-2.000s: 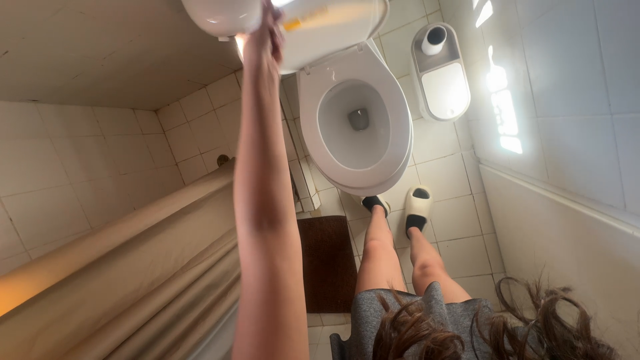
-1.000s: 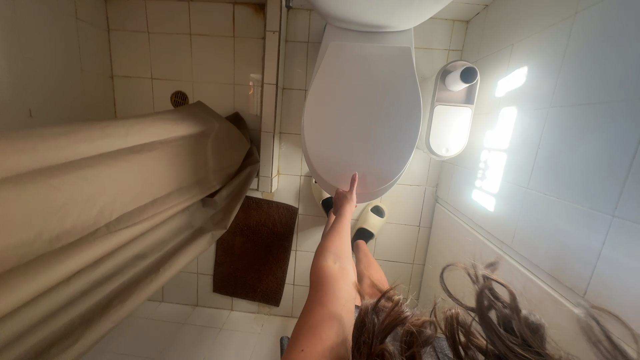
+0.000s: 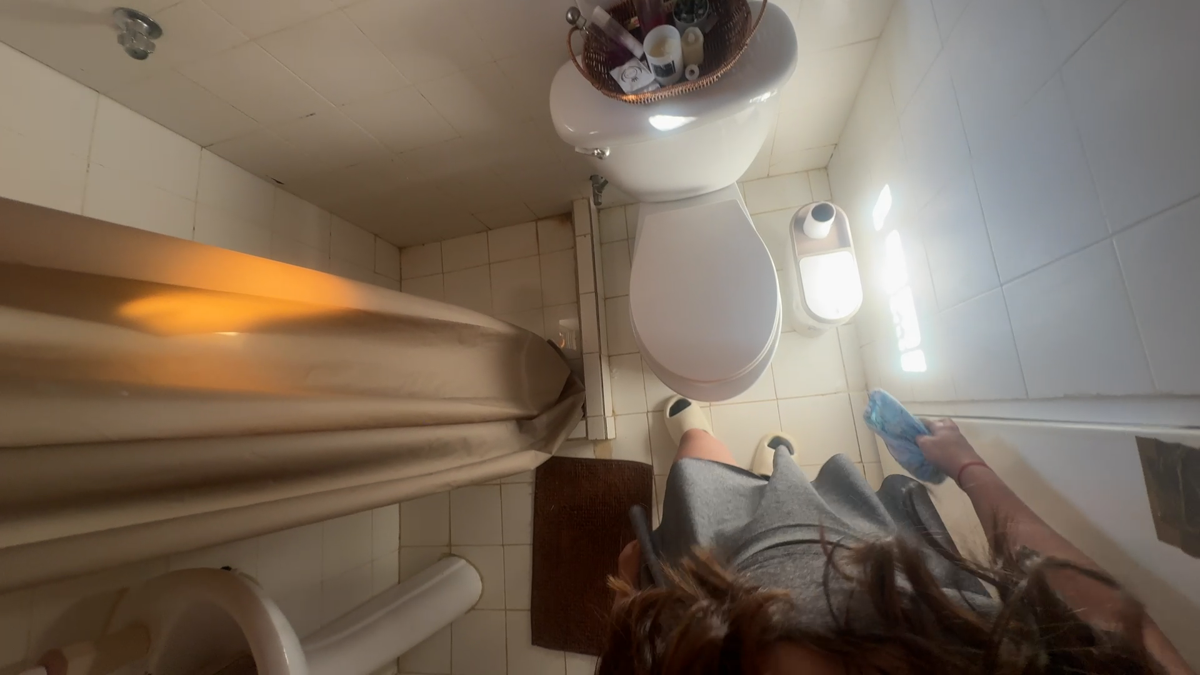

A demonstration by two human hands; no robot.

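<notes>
My right hand (image 3: 949, 448) grips a crumpled light-blue cloth (image 3: 897, 433) beside the right wall, above the floor. A band circles that wrist. Of my left hand (image 3: 630, 561) only a bit of skin shows at the left edge of the grey garment, next to a dark narrow thing; hair hides the rest, and its fingers cannot be made out. Ahead stands a white toilet with its lid (image 3: 703, 291) down over the bowl. On the toilet tank (image 3: 656, 141) rests a brown wicker basket (image 3: 647, 97) with a candle jar and several bottles.
A white bin-like holder (image 3: 825, 281) stands between toilet and right wall. At left hangs a beige curtain (image 3: 281, 375) beside a low tiled ledge (image 3: 592, 328). A brown mat (image 3: 591, 553) lies on the tiled floor. A white washbasin (image 3: 272, 619) is at lower left.
The toilet lid, raised two seconds ago, is down. The arm that reached to the lid has drawn back from it. My right hand with the blue cloth has come into view.
</notes>
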